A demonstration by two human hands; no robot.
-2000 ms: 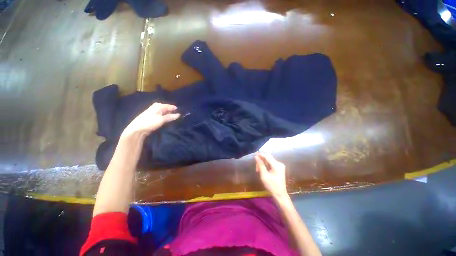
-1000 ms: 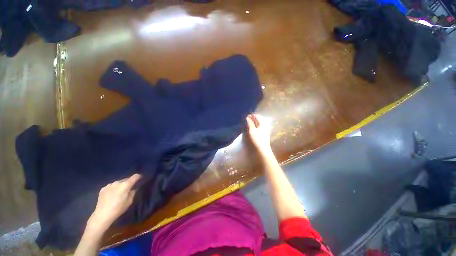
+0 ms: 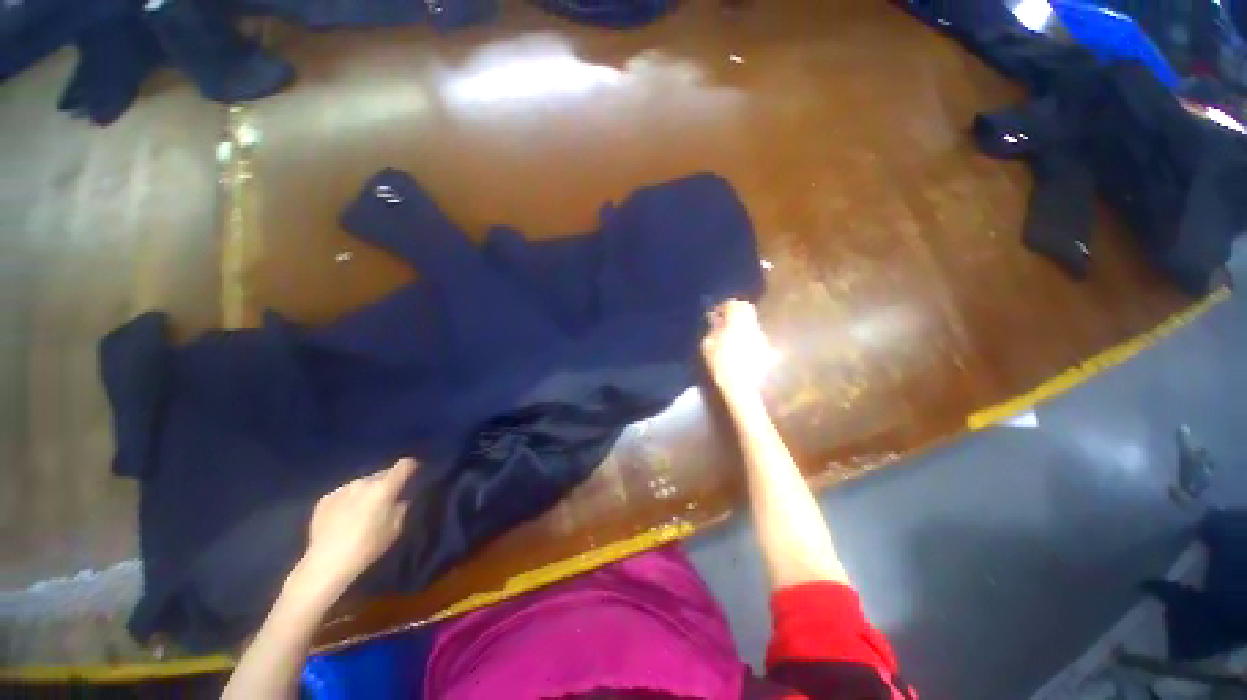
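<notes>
A dark navy jacket [image 3: 506, 321] lies spread on the brown table [image 3: 875, 205]. One sleeve points up and away, with small shiny spots at its cuff [image 3: 387, 194]. Shinier dark lining [image 3: 506, 465] shows bunched along the near edge. My left hand [image 3: 358, 520] rests on the near left part of the jacket, fingertips at the cloth beside the lining; whether it grips cannot be told. My right hand [image 3: 736, 345] is at the jacket's right edge, fingers closed together at the cloth. Whether it holds a tool or a thread is too small to tell.
Dark garments [image 3: 1142, 164] are heaped at the far right, and more [image 3: 178, 55] lie at the far left. Yellow tape [image 3: 574, 563] lines the near table edge. My magenta apron [image 3: 588, 636] is against it. Grey floor [image 3: 944, 547] and dark cloth [image 3: 1217, 588] show at the right.
My right hand has moved from the near edge up to the jacket's right edge. My left hand has moved nearer me over the cloth. The view has turned, and the jacket appears further left.
</notes>
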